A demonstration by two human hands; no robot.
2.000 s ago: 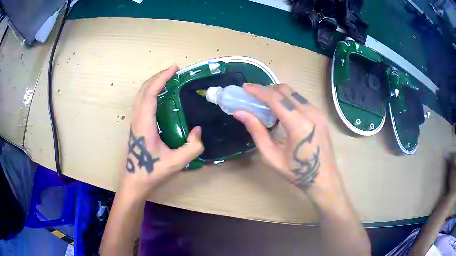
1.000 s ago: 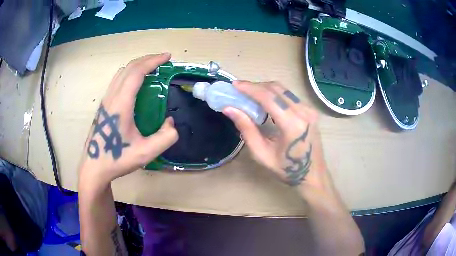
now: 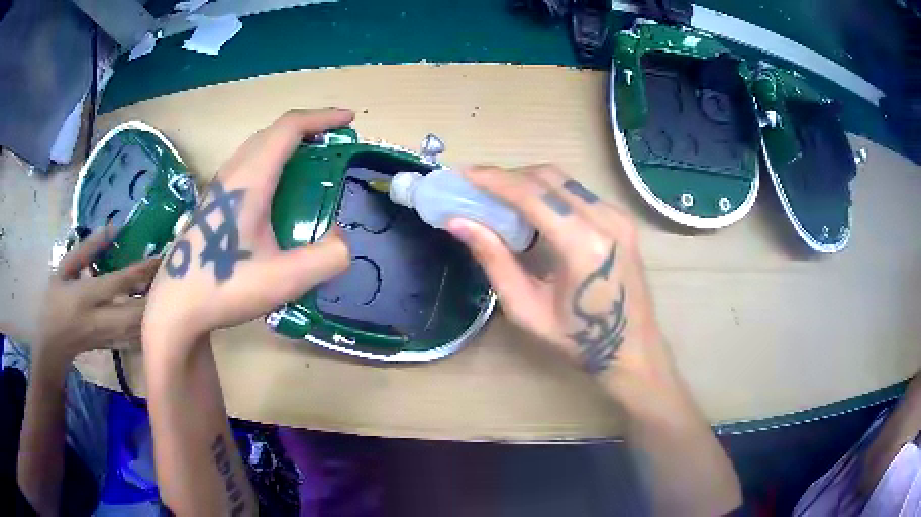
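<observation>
A glossy green car body shell (image 3: 300,192) with a pale rim lies in front of me, its black interior tray (image 3: 389,273) facing up. My left hand (image 3: 227,242) grips the shell's left end, fingers over the far edge and thumb over the tray's near left side. My right hand (image 3: 560,257) holds a translucent glue bottle (image 3: 459,202) between thumb and fingers. Its yellowish nozzle points left, down into the tray's upper left corner. Whether the tip touches the tray cannot be told.
Two more green shells (image 3: 697,205) (image 3: 830,240) lie at the right. Another person's hand (image 3: 96,308) is on a green shell (image 3: 141,217) at the left. Black inserts (image 3: 589,25) lie at the back, white scraps (image 3: 212,33) at the back left. Another person's arm shows at the lower right.
Another person's hand and a green shell have come into view at the left. The shell in my left hand is tilted differently, showing more of the tray's outlines. The bottle stays over the tray.
</observation>
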